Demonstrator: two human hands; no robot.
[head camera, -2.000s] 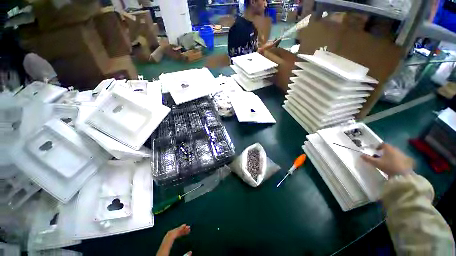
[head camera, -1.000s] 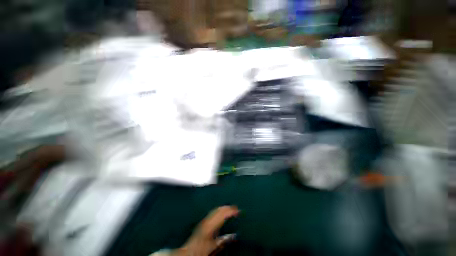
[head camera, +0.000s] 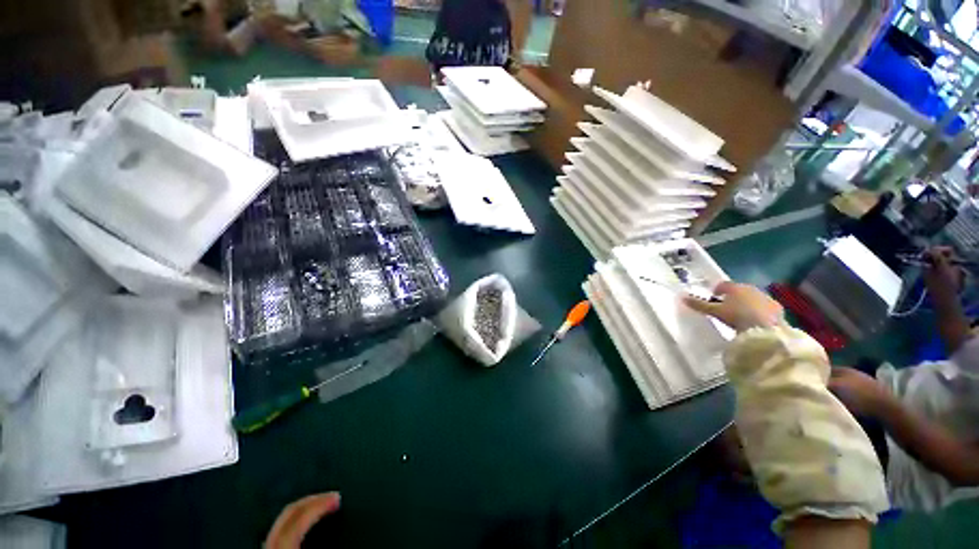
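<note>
My right hand (head camera: 741, 309), in a pale yellow sleeve cover, is over the top white housing (head camera: 687, 322) of a low stack at the right. It grips a screwdriver whose thin steel shaft (head camera: 668, 286) points left above the housing; its handle is hidden in the hand. Small dark parts show in the housing's recess near its far end. My left hand (head camera: 305, 519) is at the bottom edge, mostly cut off. Only a finger or thumb shows, with nothing seen in it, so its state is unclear.
A screw bag (head camera: 490, 322), an orange screwdriver (head camera: 567, 325) and a green-yellow screwdriver (head camera: 281, 410) lie on the bench. The blister tray (head camera: 322, 252) stands behind, loose housings (head camera: 161, 182) at left, a tall housing stack (head camera: 644, 166) at back right. Another person's arm (head camera: 912, 429) is far right.
The view swung left, blurred, then came back. My right hand, out of sight one second ago, shows again over the right stack. Less of my left hand shows now.
</note>
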